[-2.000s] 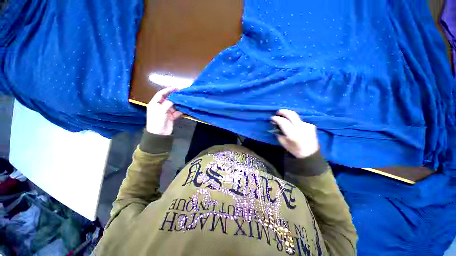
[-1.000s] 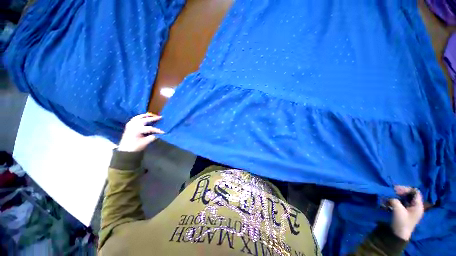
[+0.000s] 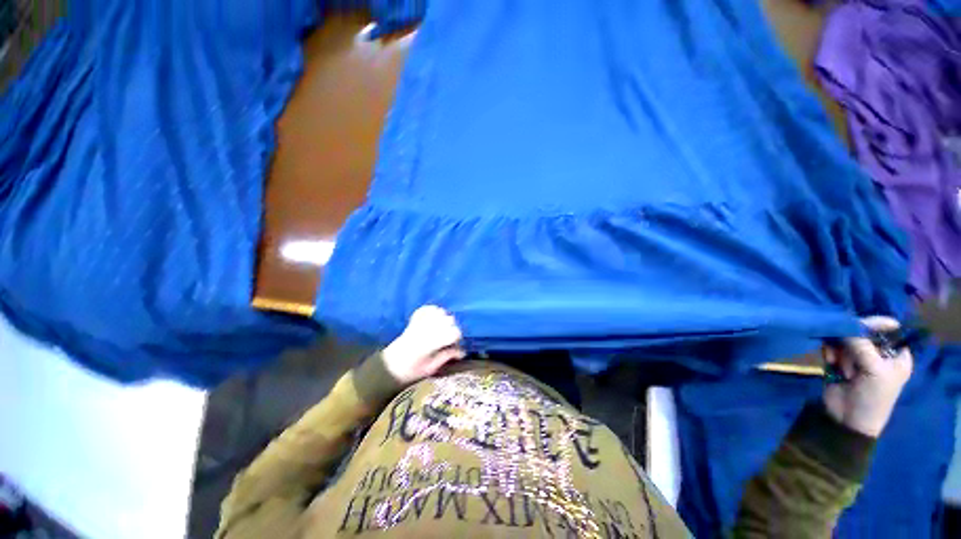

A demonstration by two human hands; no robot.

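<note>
A blue dress (image 3: 548, 126) lies spread over the brown table, its gathered flounce (image 3: 590, 253) towards me. The flounce's lower edge is pulled taut between my hands at the table's near edge. My left hand (image 3: 425, 342) is closed on the hem left of the middle, close to my body. My right hand (image 3: 869, 368) pinches the hem at its right end. A small dark tool (image 3: 896, 339), perhaps thread snips, shows at my right hand's fingers. It is too blurred to make out its blades.
Other blue dresses lie at the left (image 3: 148, 190) and hang below the table edge at the right (image 3: 727, 453). A purple garment (image 3: 896, 137) lies at the upper right. The brown table (image 3: 316, 179) shows between the dresses. A white surface (image 3: 105, 432) stands at the lower left.
My left hand has moved right along the hem, towards my body. My right hand has moved far right since the earliest frame, then slightly up. The dress is now straighter and its hem taut.
</note>
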